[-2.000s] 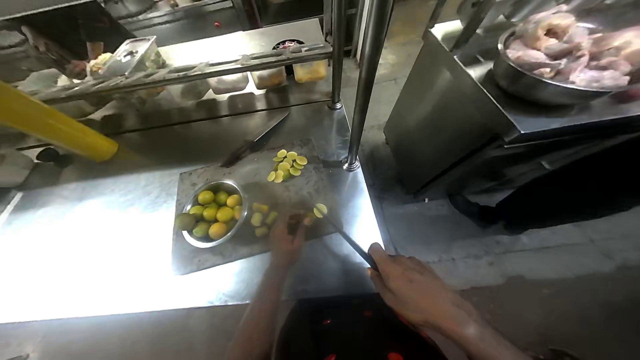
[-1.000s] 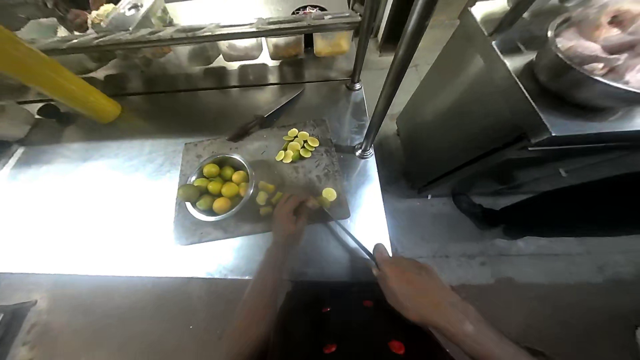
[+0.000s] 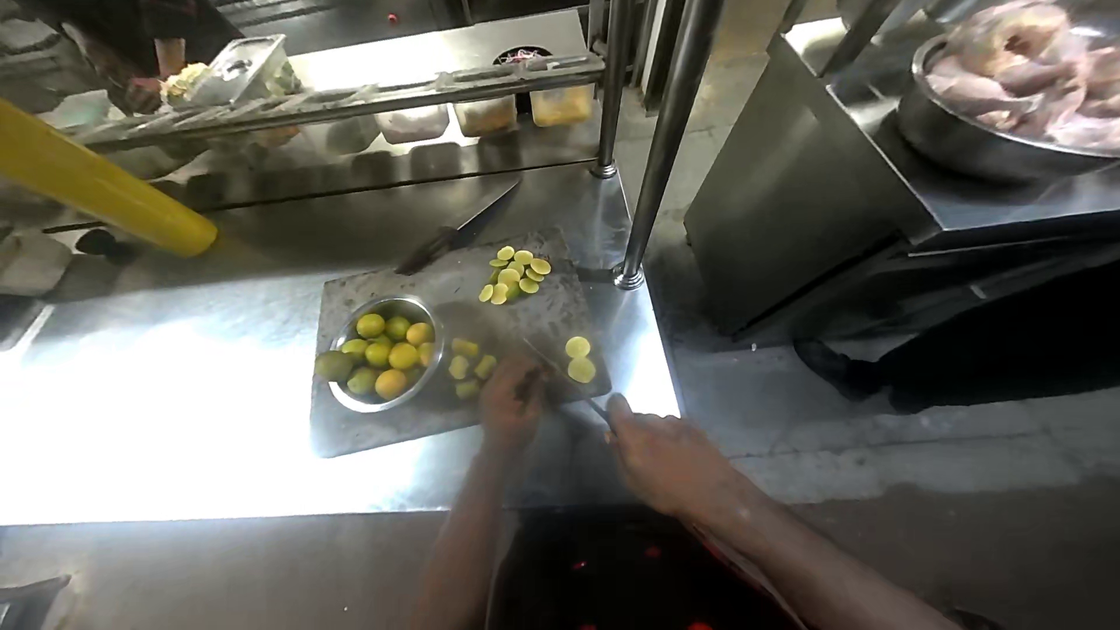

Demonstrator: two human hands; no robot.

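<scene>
My right hand point(image 3: 661, 455) is closed on the handle of a kitchen knife point(image 3: 569, 378), whose blade slants up and left over a dark cutting board point(image 3: 376, 437). My left hand point(image 3: 514, 398) rests on the board beside the blade, fingers bent; whatever is under them is hidden. Two lime slices point(image 3: 581, 368) lie right of the blade. Several cut lime pieces point(image 3: 460, 367) are just left of my left hand. A pile of lime slices point(image 3: 510, 276) sits near the board's far edge. At the left of the board, a metal bowl point(image 3: 352, 403) holds green and yellowish limes point(image 3: 378, 353).
A second knife point(image 3: 455, 229) lies partly over the board's far edge. Steel posts point(image 3: 662, 149) rise at the counter's right corner. A yellow tube point(image 3: 105, 184) reaches in from the left. Raw poultry fills a metal bowl point(image 3: 971, 144) on the right. Another person's hand point(image 3: 144, 94) is at the far left.
One slice showed beside the blade a second ago; two now lie there. Both hands stay near the board's front right. The view has shifted slightly.
</scene>
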